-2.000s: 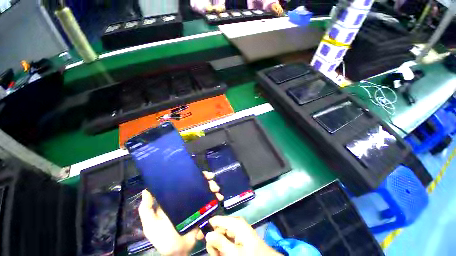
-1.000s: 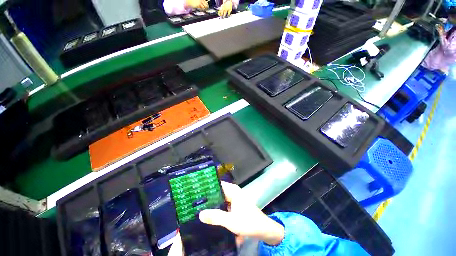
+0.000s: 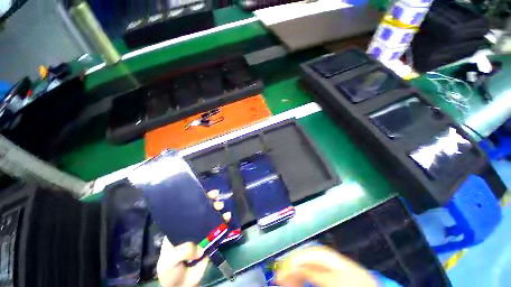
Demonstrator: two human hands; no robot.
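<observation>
My left hand (image 3: 180, 264) holds a smartphone (image 3: 178, 204) tilted over the left part of the foam tray (image 3: 300, 154). Its screen is dark blue with glare on top and green and red blocks at the lower end. A thin dark tool with a silver tip (image 3: 223, 265) shows at the phone's lower edge; I cannot tell what holds it. My right hand (image 3: 322, 268) is blurred at the bottom, apart from the phone, with something small and yellow by its fingertips. Two phones, one right of the held phone (image 3: 262, 188), lie in or over the tray; others lie at its left.
An orange mat (image 3: 241, 117) with small tools lies beyond the tray, before a rear foam tray (image 3: 185, 92). A stacked foam tray with phones (image 3: 386, 143) stands right. Black stacks (image 3: 61, 235) stand left. Blue stool (image 3: 468, 216) and black trays (image 3: 375, 241) are lower right.
The held phone has moved up and left in view; its green grid has given way to a dark blue screen. My right hand has left the phone and moved down right. The thin tool now shows.
</observation>
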